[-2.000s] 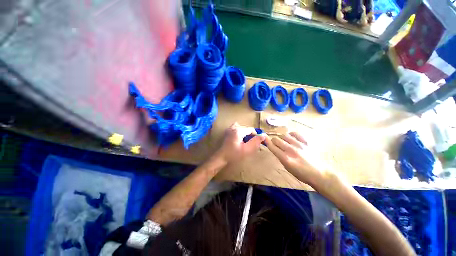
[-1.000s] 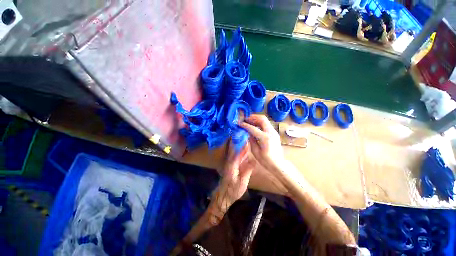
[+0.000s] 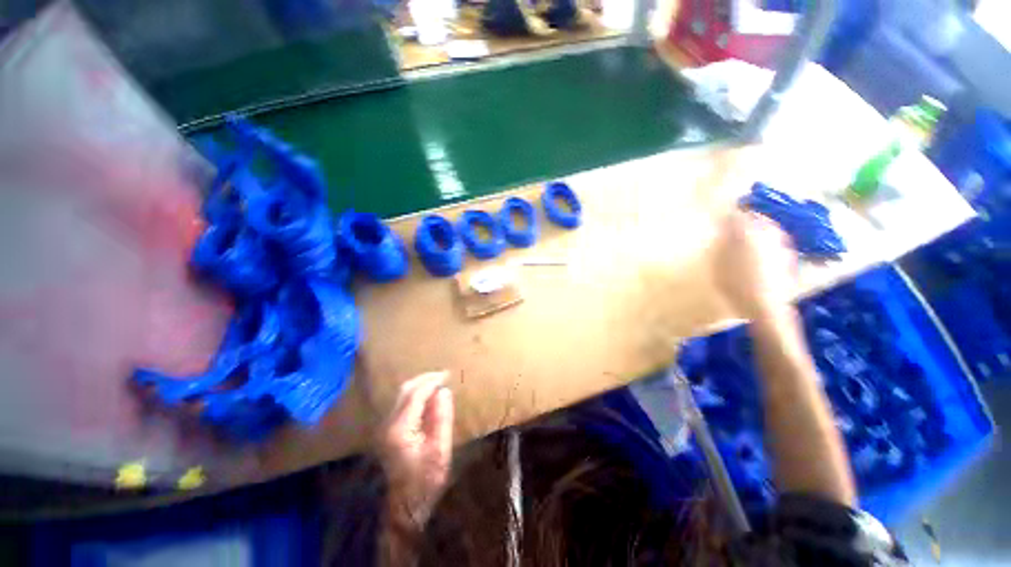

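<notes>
My left hand (image 3: 418, 434) is at the bench's front edge, fingers loosely curled, with nothing seen in it. My right hand (image 3: 754, 264) is blurred at the right of the bench, its fingers at the near left side of the pile of blue strap pieces (image 3: 800, 222); whether it grips one cannot be told. Blue oval rings (image 3: 481, 234) stand in a row at the bench's back edge. A nested stack of blue pieces (image 3: 290, 343) with fanned tails lies at left. A small cardboard pad (image 3: 489, 301) with a white patch lies before the rings, a thin stick (image 3: 543, 265) beside it.
A large grey metal box (image 3: 89, 255) with pink-red stains fills the left. The green conveyor belt (image 3: 532, 111) runs behind the bench (image 3: 599, 321). A green bottle (image 3: 885, 166) is at far right. A blue crate (image 3: 942, 388) of blue pieces sits below the bench at right.
The view has swung right. My right hand has left the nested stack and reached to the strap pile at right. My left hand has come away from the stack to the bench's front edge.
</notes>
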